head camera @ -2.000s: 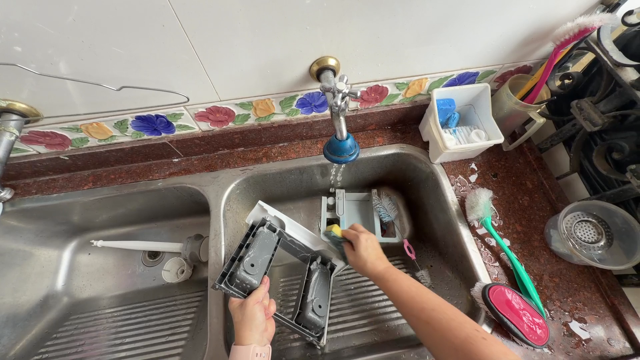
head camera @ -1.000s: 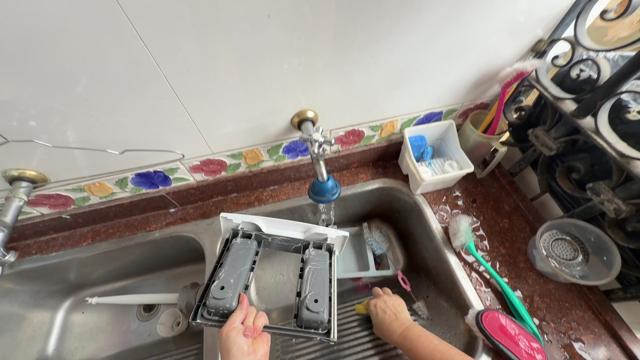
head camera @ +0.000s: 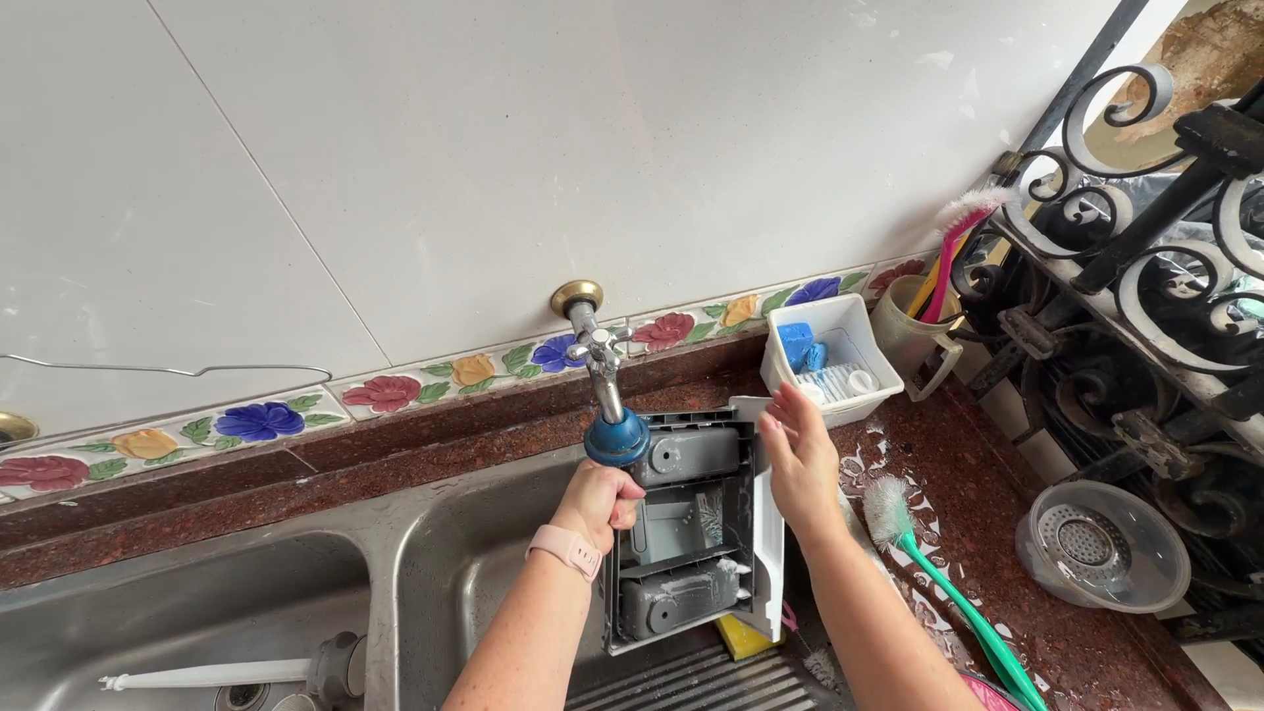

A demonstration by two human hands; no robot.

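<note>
A grey and white plastic frame with two oblong housings (head camera: pixel 681 602) stands tilted over the right sink basin, soap foam on its lower housing. My left hand (head camera: pixel 595 506) grips its left edge, right below the blue rubber nozzle (head camera: pixel 617 437) of the chrome tap (head camera: pixel 599 351). Beside the frame's white panel (head camera: pixel 767 553) is my right hand (head camera: pixel 802 459), its fingers extended; whether it touches the panel is unclear. Through the frame's opening shows a light grey plastic tray (head camera: pixel 671 528). Partly under the frame lies a yellow sponge (head camera: pixel 746 637).
A white plastic bin (head camera: pixel 834 360) and a mug of brushes (head camera: pixel 904 331) stand by the wall. On the wet granite counter lie a green-handled brush (head camera: pixel 963 602) and a clear bowl with a strainer (head camera: pixel 1103 546). A white plastic spray arm (head camera: pixel 212 674) lies in the left basin.
The grey frame has turned and moved under the tap, still held by my left hand. My right hand has let go of the sponge and risen beside the white panel.
</note>
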